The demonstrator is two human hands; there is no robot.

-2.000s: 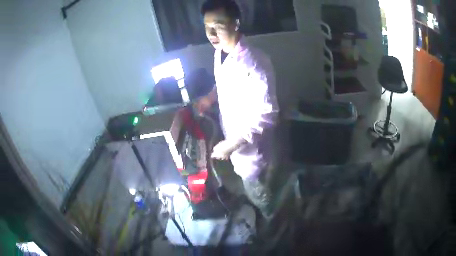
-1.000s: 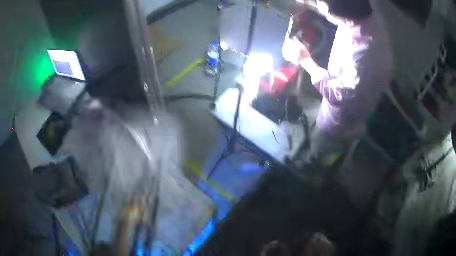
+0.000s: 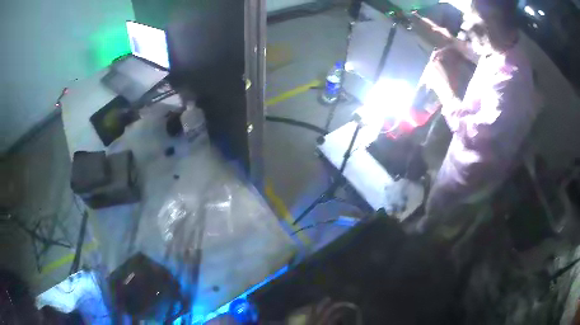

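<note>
A black lamp unit point(image 3: 105, 178) lies on the left side of the white table point(image 3: 248, 222). A second dark boxy unit point(image 3: 145, 284) is at the table's near left end, blurred. Thin clear plastic point(image 3: 222, 203) lies across the middle of the table. A blue-white glow shows at the bottom left and along the near table edge. A blurred pale brown shape at the bottom edge may be my right hand point(image 3: 324, 312); its fingers and any hold cannot be made out. My left hand is not visible.
A laptop point(image 3: 143, 63), a flat black pad point(image 3: 113, 120) and a clear bottle point(image 3: 192, 120) are at the far table end. A person point(image 3: 490, 120) stands at the low side table point(image 3: 356, 159) by a glaring work light point(image 3: 389, 101), red fixture point(image 3: 410, 120) and thin stand.
The view has swung down and left from the person to the white table. The side table and person now sit further right. The streaky blur over the white table has lessened.
</note>
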